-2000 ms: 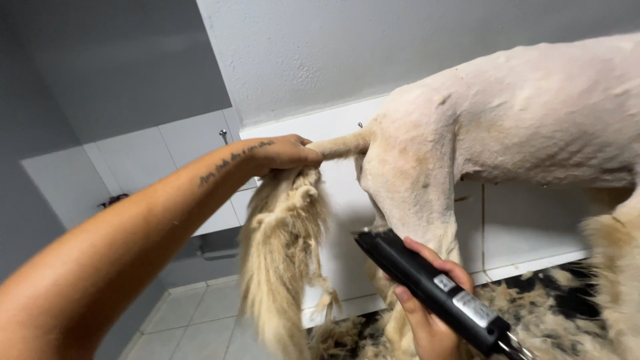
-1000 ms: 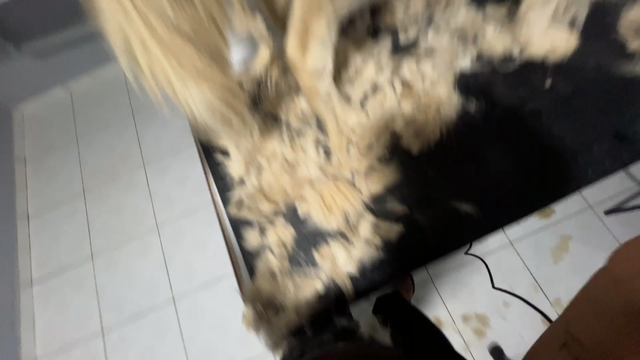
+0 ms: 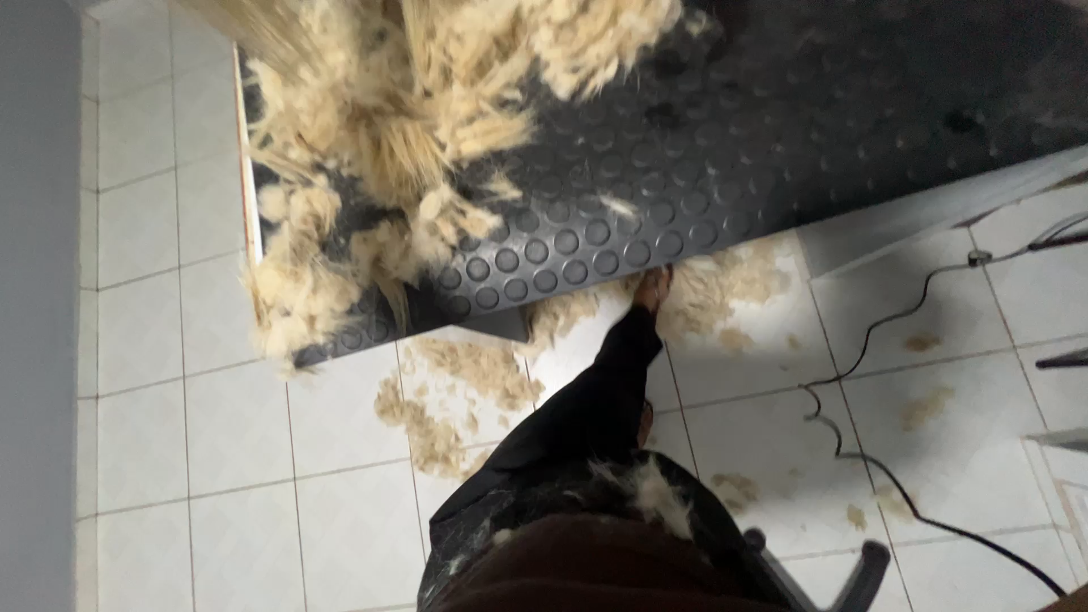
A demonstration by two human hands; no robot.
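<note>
Neither my left hand nor my right hand shows now, and the clippers are out of sight too. Clumps of cut cream fur (image 3: 365,127) lie heaped over the left end of a black studded rubber table mat (image 3: 595,229). Long pale hair (image 3: 263,30), blurred, hangs at the top left; whether it is still on the dog cannot be told. Below the table edge are my black-clad legs (image 3: 586,399), with loose fur (image 3: 659,497) on my lap.
More fur (image 3: 476,374) is scattered over the white floor tiles (image 3: 238,433). A black cable (image 3: 867,340) winds across the floor at the right. Grey-black legs of a seat or stand (image 3: 867,569) show at the bottom. A grey wall (image 3: 38,297) runs along the left.
The view has swung down from the dog to the table edge and floor. Two seconds ago my left hand held the dog's tail and my right hand the clippers; both have left the view.
</note>
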